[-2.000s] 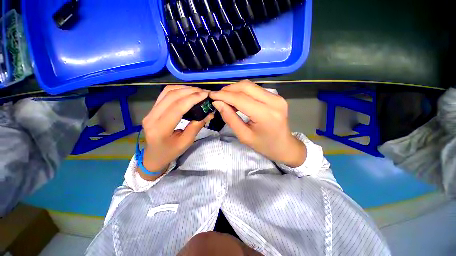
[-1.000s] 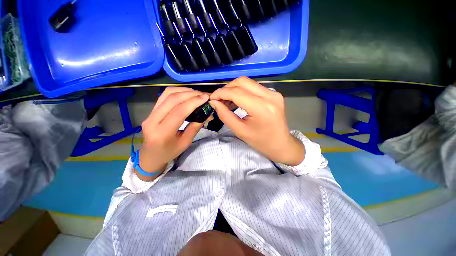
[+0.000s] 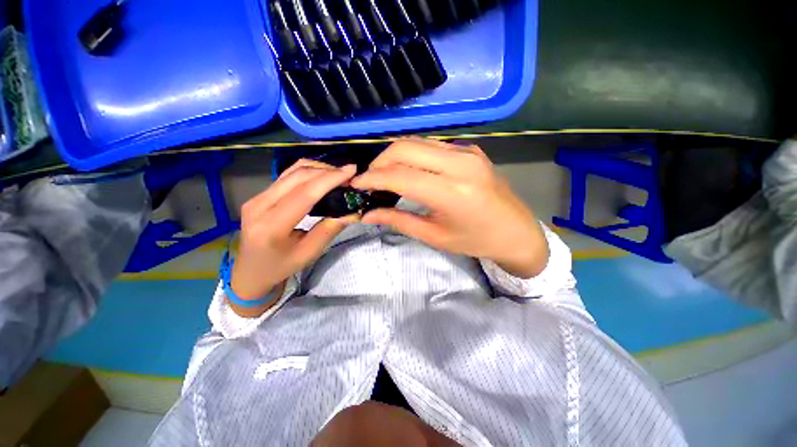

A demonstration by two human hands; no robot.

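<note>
My left hand [image 3: 284,229], with a blue strap on the wrist, holds a black housing [image 3: 330,206] above my lap. A small green circuit board [image 3: 354,201] shows at the housing's mouth, facing right. My right hand [image 3: 454,202] is at the right side of the board, its thumb and fingers around a dark piece beside the mouth; whether this is part of the housing I cannot tell. The fingertips of both hands nearly meet above the board and hide part of it.
A blue tray [image 3: 175,131] at the upper left holds one loose black housing [image 3: 100,33]. A right blue tray [image 3: 419,120] holds rows of black units [image 3: 349,85]. A clear box [image 3: 19,96] of green boards stands far left. Neighbours' sleeves [image 3: 65,253] show at both sides.
My right hand has turned flatter, with its thumb lower, and a dark piece now shows between its fingers. The board and housing have shifted slightly left and down. The trays sit slightly further left in view.
</note>
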